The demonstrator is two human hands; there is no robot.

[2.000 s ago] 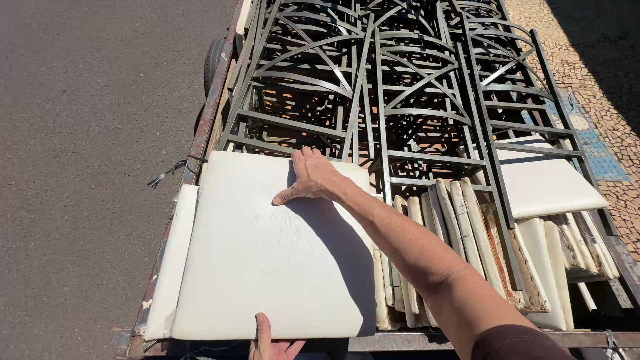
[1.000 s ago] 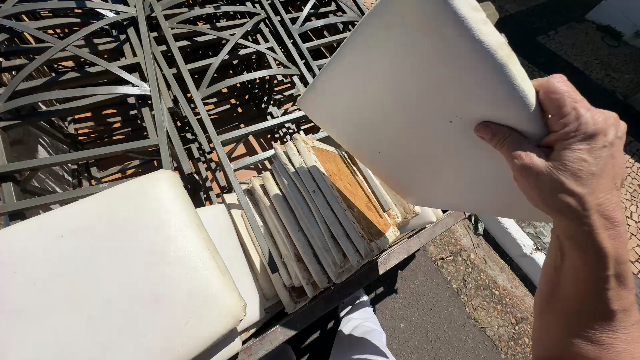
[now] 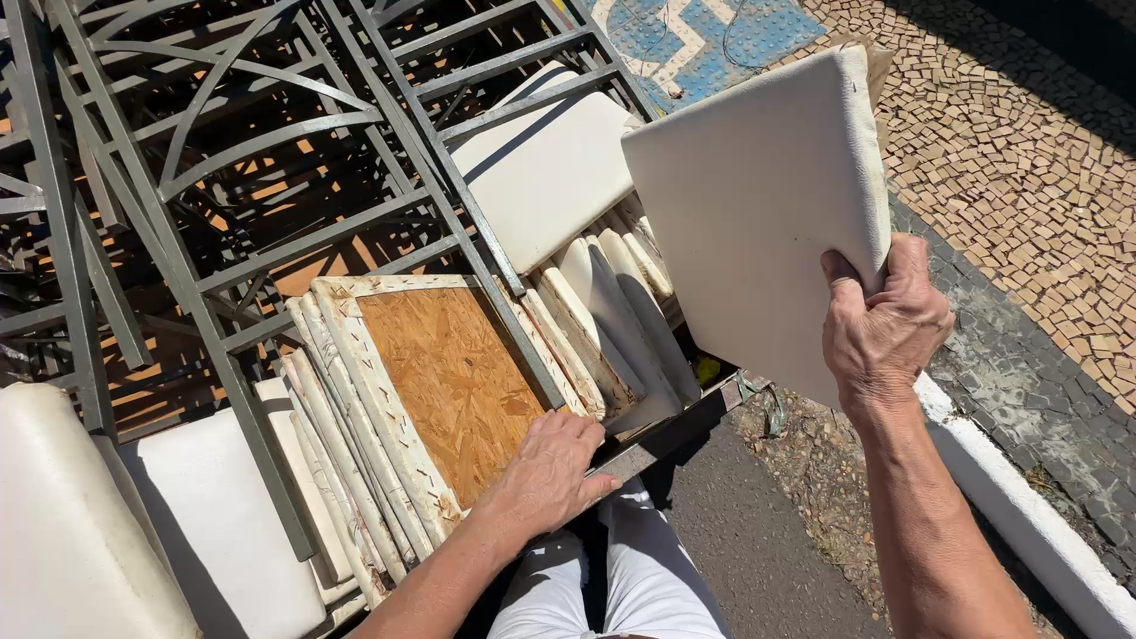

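My right hand (image 3: 887, 333) grips the edge of a white padded seat panel (image 3: 754, 213), held up at the right over the trailer's corner. My left hand (image 3: 555, 466) rests, fingers together, by the trailer's rear rail (image 3: 661, 448) and the end of a grey metal leg. Beside it a seat panel with its stapled chipboard underside (image 3: 444, 382) showing leans on a row of upright panels (image 3: 342, 461). More upright white panels (image 3: 612, 311) stand right of that leg. Whether my left hand grips anything cannot be told.
Stacked grey metal frames (image 3: 293, 142) fill the trailer bed, their legs reaching toward me. A white panel (image 3: 550, 169) lies among them; others (image 3: 222, 524) lie at the lower left. A white kerb (image 3: 1021, 497) and paved sidewalk (image 3: 1003, 177) border the right side.
The view has swung right. My right hand, on the large panel at the left two seconds ago, now holds a panel up at the right. My left hand has come back into view near the rail.
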